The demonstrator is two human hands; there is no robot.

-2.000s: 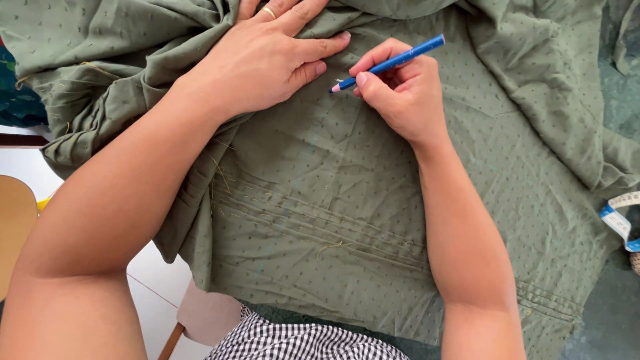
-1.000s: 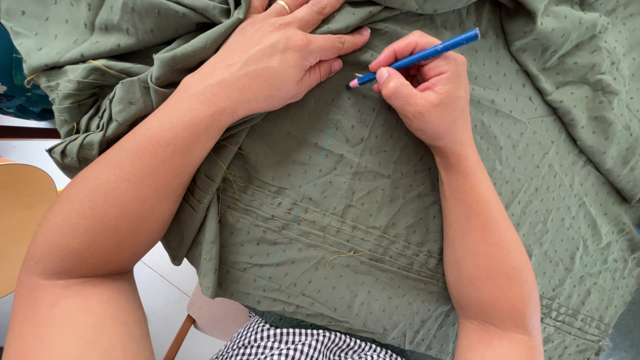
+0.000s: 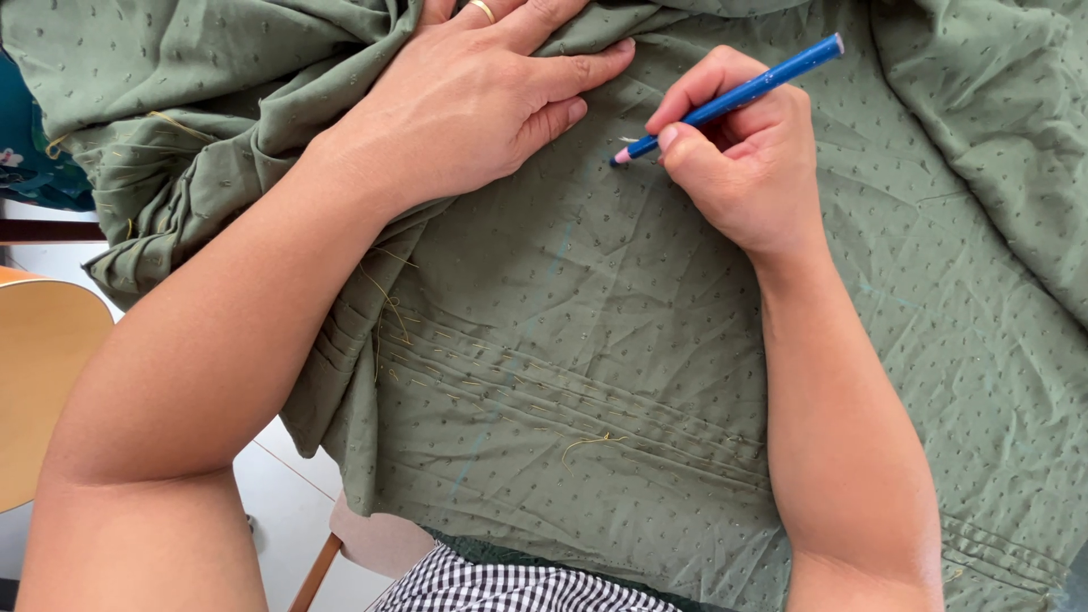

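Green dotted fabric (image 3: 663, 314) lies spread out, with gathered folds at the upper left and right. My left hand (image 3: 476, 102), with a ring on one finger, rests flat on the fabric at the upper middle, holding nothing. In my right hand (image 3: 739, 153) is a blue marking pencil (image 3: 765, 81), its dark tip at the cloth just right of my left thumb. A faint blue line (image 3: 557, 263) runs down the fabric below the tip. Stitched tucks (image 3: 578, 395) with yellow basting thread cross the lower part, and a loose yellow thread end (image 3: 586, 442) lies there.
Bunched folds (image 3: 195, 161) of the fabric sit under and beside my left forearm. A tan rounded chair seat or back (image 3: 51, 391) is at the left edge. Below are a wooden chair part (image 3: 316, 574), white floor tiles (image 3: 285, 484) and black-and-white checked cloth (image 3: 527, 586).
The measuring tape seen at the right edge two seconds ago is out of view. My right hand still holds the pencil near my left hand. The view has shifted.
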